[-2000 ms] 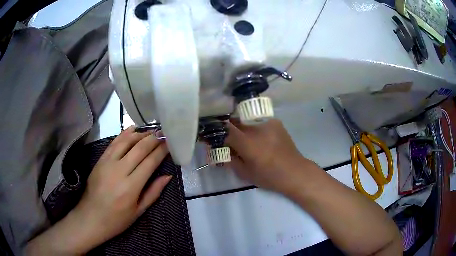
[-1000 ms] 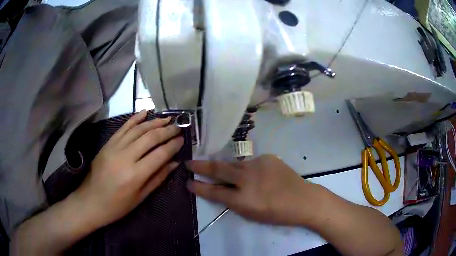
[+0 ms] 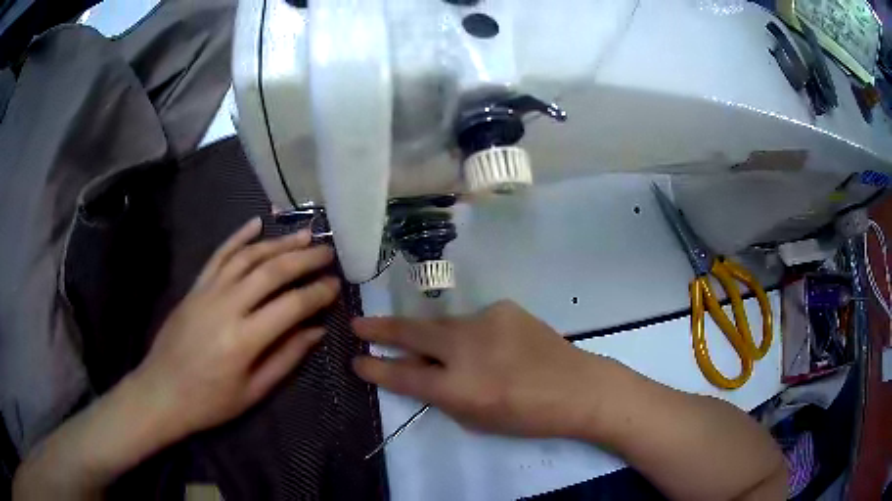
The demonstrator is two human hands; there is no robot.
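Observation:
The dark striped lining (image 3: pixel 323 431) lies under the white sewing machine head (image 3: pixel 352 127), its right edge running down from the presser foot area (image 3: pixel 311 221). My left hand (image 3: pixel 230 328) lies flat on the lining, fingers spread, fingertips just before the foot. My right hand (image 3: pixel 489 367) has two fingertips on the lining's right edge. A thin metal tool (image 3: pixel 396 432) sticks out from under this hand, seemingly held by its curled fingers, which are hidden. Grey-brown shell fabric (image 3: pixel 83 108) is heaped at left. The needle point is hidden by the machine head.
Scissors with orange-yellow handles (image 3: pixel 724 311) lie right of the machine on the white table (image 3: pixel 509 465). A small open box (image 3: pixel 820 328) stands at far right. Dark metal pieces (image 3: pixel 802 68) rest on the machine arm. Tension dials (image 3: pixel 497 168) jut from the head.
My right hand has come down from behind the tension dials to the lining's edge, the tool moving with it. The lining has moved farther away past the machine head. The camera view has shifted slightly.

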